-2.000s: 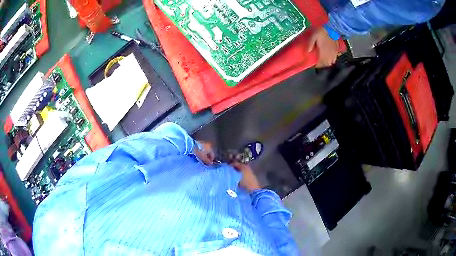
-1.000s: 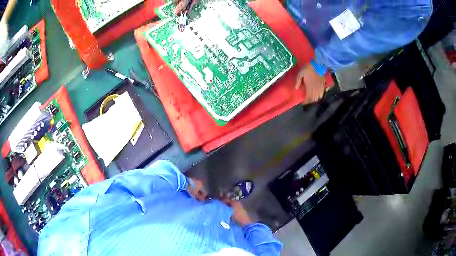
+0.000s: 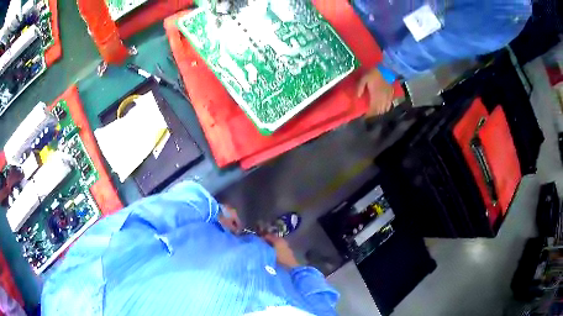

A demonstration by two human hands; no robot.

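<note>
My left hand [image 3: 228, 219] and my right hand [image 3: 281, 249] are small and blurred in front of my blue smock, close together. A small thin thing may be between them; I cannot tell whether either holds it. Nearest on the bench, a cream paper [image 3: 133, 137] lies on a flat black tray [image 3: 179, 154], over part of a yellow ring [image 3: 128, 105]. Beyond it a green circuit board [image 3: 278, 68] lies solder side up on stacked red foam [image 3: 216, 133].
A person in blue [image 3: 450, 31] stands at upper right, one hand [image 3: 378, 92] on the foam's edge. A component-side board [image 3: 58, 194] lies at left. Black crates [image 3: 426, 179] with red foam and an open crate holding a board [image 3: 370, 219] stand on the floor at right.
The view has shifted. The other person's hand with a tool came over the board's far part one second ago; that spot is now cut off and blurred. My hands stay close together.
</note>
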